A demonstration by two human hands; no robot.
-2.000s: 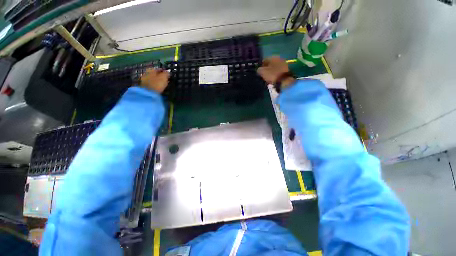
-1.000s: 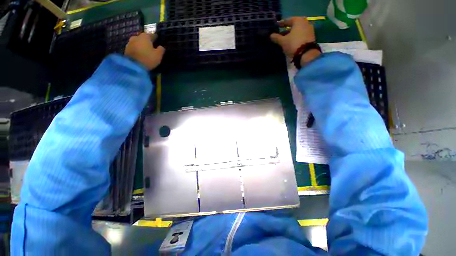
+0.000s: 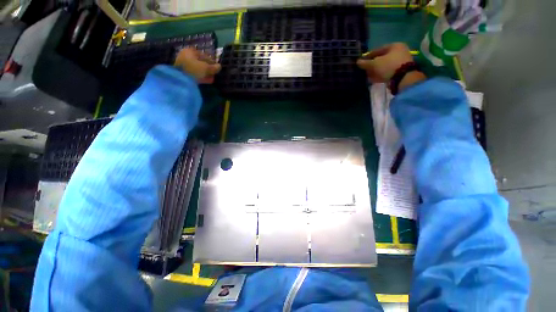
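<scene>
A black component tray (image 3: 332, 70) with a white label (image 3: 291, 64) lies at the back of the bench, in front of another black tray (image 3: 305, 24). My left hand (image 3: 198, 65) holds its left end and my right hand (image 3: 388, 62) holds its right end, thumb and fingers at the edge. Whether the tray is lifted or resting, I cannot tell. A bare silvery carrier plate (image 3: 286, 234) lies nearest to me, with thin slots and one round hole.
Black trays (image 3: 161, 52) lie at the back left. Loaded plates (image 3: 177, 195) stand stacked beside my left sleeve. Record sheets (image 3: 396, 192) with a black pen (image 3: 398, 159) lie at right, partly under my sleeve. A green-and-white pen holder (image 3: 448, 41) stands at the far right.
The camera view has shifted, moving the whole scene in the picture. Both hands stay at the ends of the labelled tray. The plate remains in front of me.
</scene>
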